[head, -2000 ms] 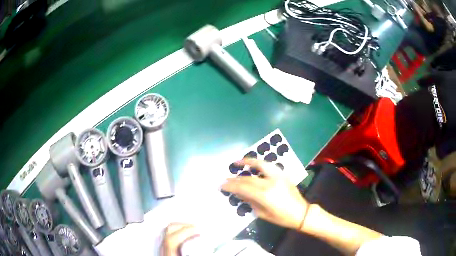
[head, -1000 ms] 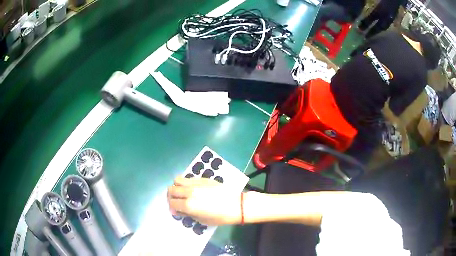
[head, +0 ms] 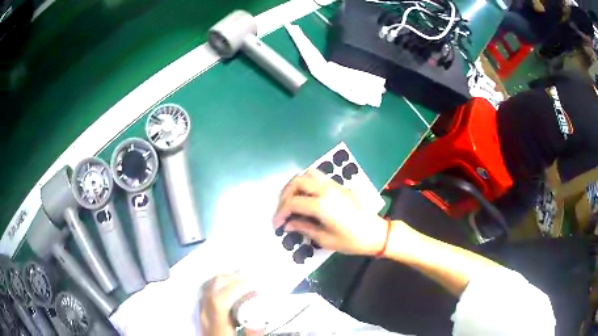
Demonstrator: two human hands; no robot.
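A white sticker sheet (head: 367, 187) with rows of black notched discs lies on the bench at centre. My right hand (head: 328, 213) is over it, fingers bent down at the discs; whether a disc is pinched cannot be seen. My left hand (head: 221, 303) is at the bottom edge, partly cut off, wrapped around a fan whose pale round handle end (head: 254, 311) faces up. The rest of that fan is hidden. White paper (head: 229, 256) lies under the hands, washed out by glare.
Several grey fans (head: 136, 167) lie at left, more at the lower left edge. One fan (head: 269, 59) lies near the white rail. A white cloth (head: 347, 82), a black box (head: 393, 62) with cables, a red stool (head: 469, 151) and a person in black (head: 534, 125) are at right.
The view has swung back left since one second ago. The pale handle end in my left hand now shows at the bottom edge. My right hand is still over the sticker sheet.
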